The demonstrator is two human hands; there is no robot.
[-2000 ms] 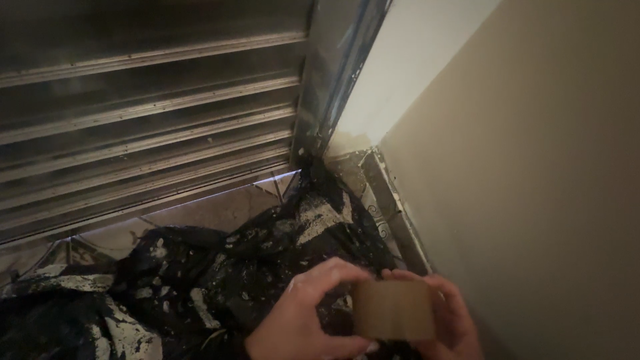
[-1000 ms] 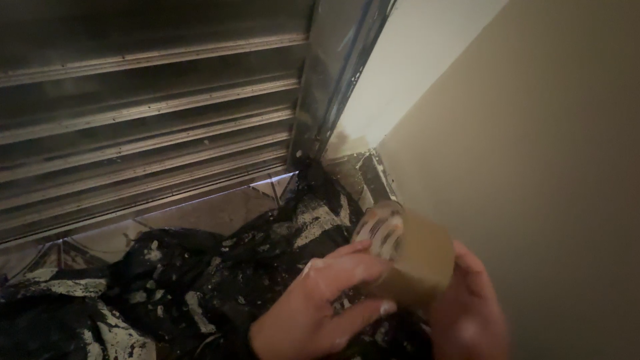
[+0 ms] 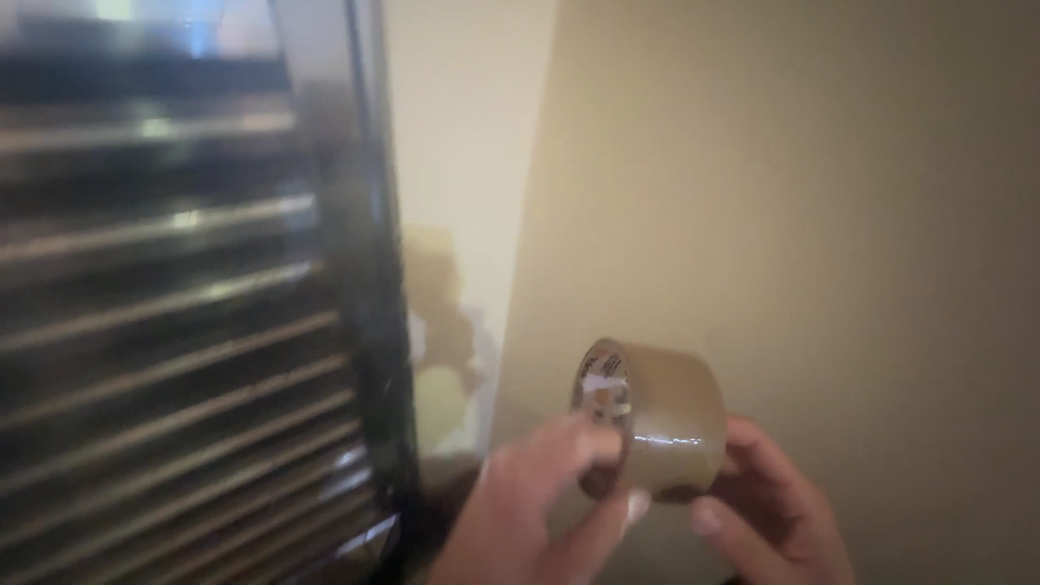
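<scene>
A wide roll of brown packing tape (image 3: 674, 414) is held between both hands at the lower middle right. My left hand (image 3: 536, 496) has its fingers at the open left end of the roll, with the thumb below. My right hand (image 3: 772, 504) grips the roll's right end, thumb beneath it and fingers behind. The roll's core bears printing. Whether a tape end is loose cannot be told.
A dark door or shutter with horizontal metal slats (image 3: 162, 341) fills the left side, edged by a dark upright frame (image 3: 357, 244). Beside it runs a pale wall strip (image 3: 463, 122) with a stained patch. A beige wall (image 3: 772, 203) stands at the right.
The view has swung upward, so the paint-spattered black sheeting on the floor has left it. The tape roll has turned between my hands since two seconds ago, showing its open core.
</scene>
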